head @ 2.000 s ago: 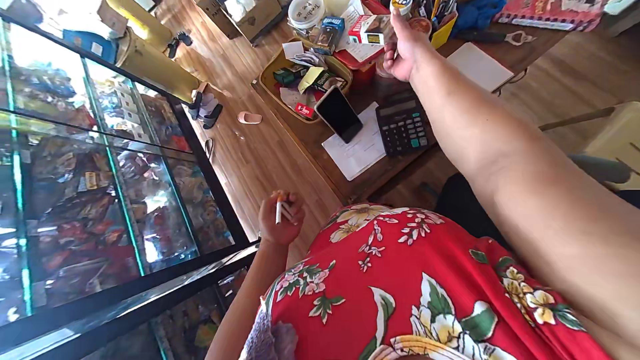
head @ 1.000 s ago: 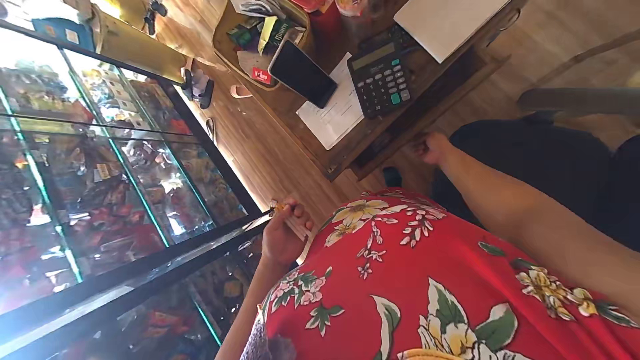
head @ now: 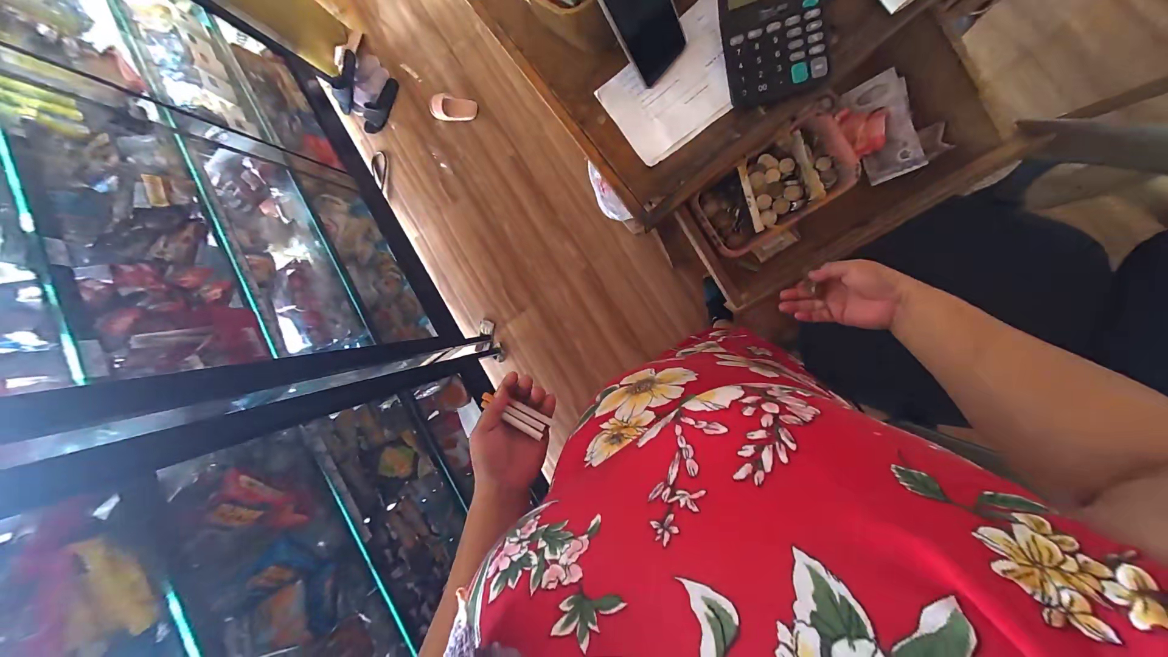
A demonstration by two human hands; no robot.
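My left hand (head: 513, 436) holds a few cigarettes (head: 522, 416) with white paper and orange ends, palm up beside the glass case. My right hand (head: 849, 294) is palm up with fingers partly curled, in front of an open wooden drawer (head: 817, 233). What seems a small coin (head: 815, 288) lies at its fingers. Inside the drawer, a pink plastic basket (head: 844, 151) has compartments with many coins (head: 776, 187). Banknotes (head: 883, 123) lie beside the basket, with a crumpled red note or paper (head: 860, 132) at its rim.
On the wooden desk (head: 566, 68) above the drawer are a calculator (head: 776, 55), a smartphone (head: 646, 36) and a sheet of paper (head: 662, 114). A glass display case (head: 255, 365) with packaged goods fills the left. A pink slipper (head: 453, 108) lies on the floor. Someone's dark-clothed legs (head: 995, 274) are at right.
The drawer now stands open, showing coins and banknotes; one second ago it looked closed, with my right hand at its front. Two seconds ago that hand was above the desk. The view has shifted.
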